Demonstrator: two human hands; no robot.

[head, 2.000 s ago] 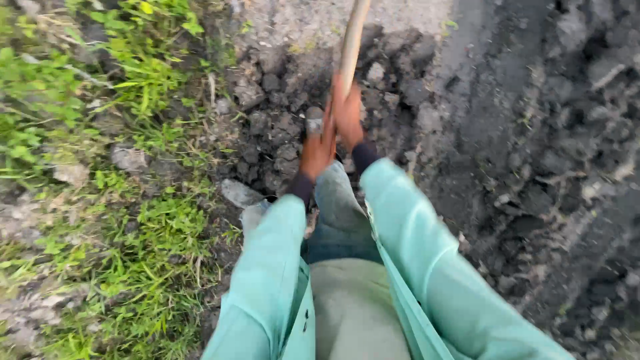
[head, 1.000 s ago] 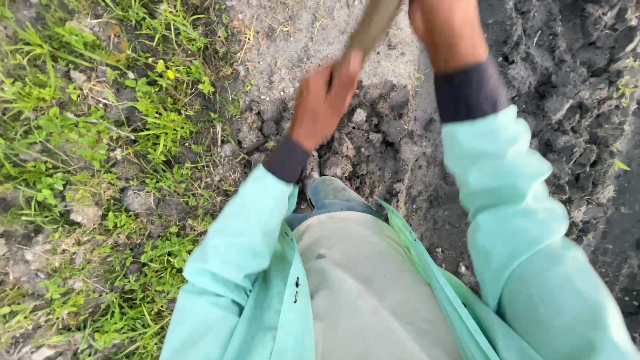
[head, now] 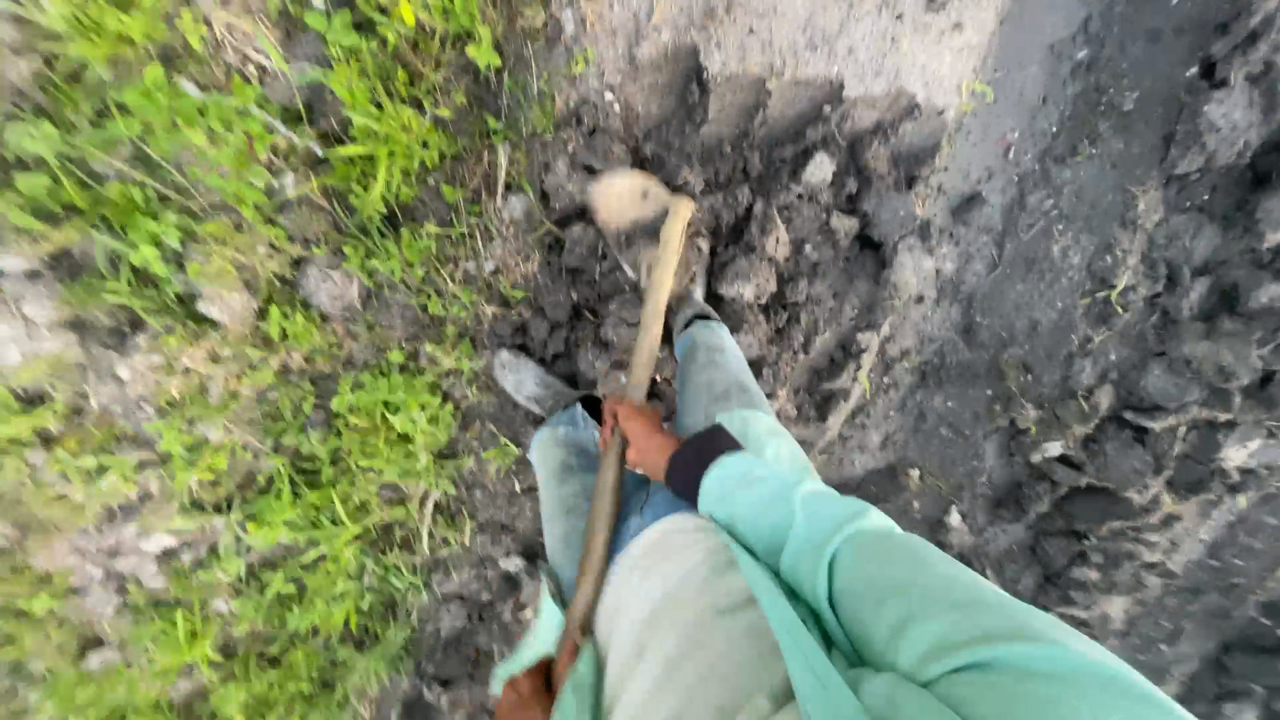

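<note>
My right hand grips the middle of a long wooden handle, in front of my thighs. Lower down, at the bottom edge of the view, my left hand closes round the handle's rear end, partly cut off by the frame. From my hands the handle runs up and slightly right to a hoe's head, where a clod of pale soil shows, blurred. Beneath it lies dark, broken soil, close to my feet. The blade's edge cannot be made out clearly.
My shoes stand on the loose soil, one on each side of the handle. Green grass and weeds grow along the left. Above is a flat, pale strip of ground; dark clods cover the right.
The handle now slants down across my lap, with its head near my feet; a second ago it reached up out of view. Both hands have come down towards my body.
</note>
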